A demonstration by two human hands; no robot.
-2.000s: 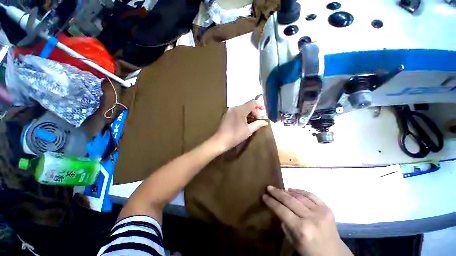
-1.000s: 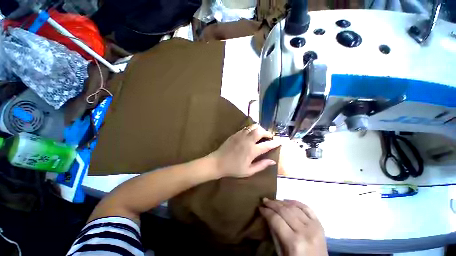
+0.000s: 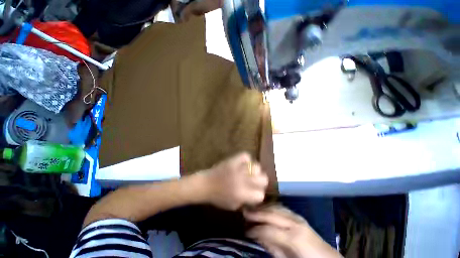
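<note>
A brown cloth piece (image 3: 217,111) runs from under the needle area of the sewing machine (image 3: 252,45) down over the table's front edge. A larger flat brown panel (image 3: 141,95) lies to its left, partly under it. My left hand (image 3: 237,181) is closed on the brown cloth piece near the table edge. My right hand (image 3: 277,229) is just below it, blurred, at the lower part of the same cloth; its fingertips are partly hidden, so its hold cannot be told.
Black-handled scissors (image 3: 391,93) and a small slim tool (image 3: 396,128) lie right of the needle. A green bottle (image 3: 53,157), a grey round ribbed object (image 3: 26,127), a silvery plastic bag (image 3: 38,75) and a red bag (image 3: 65,39) are at the left.
My left hand has moved from beside the needle down to the table's front edge. My right hand has moved lower, close to it. The view has shifted, so the machine sits higher in the picture.
</note>
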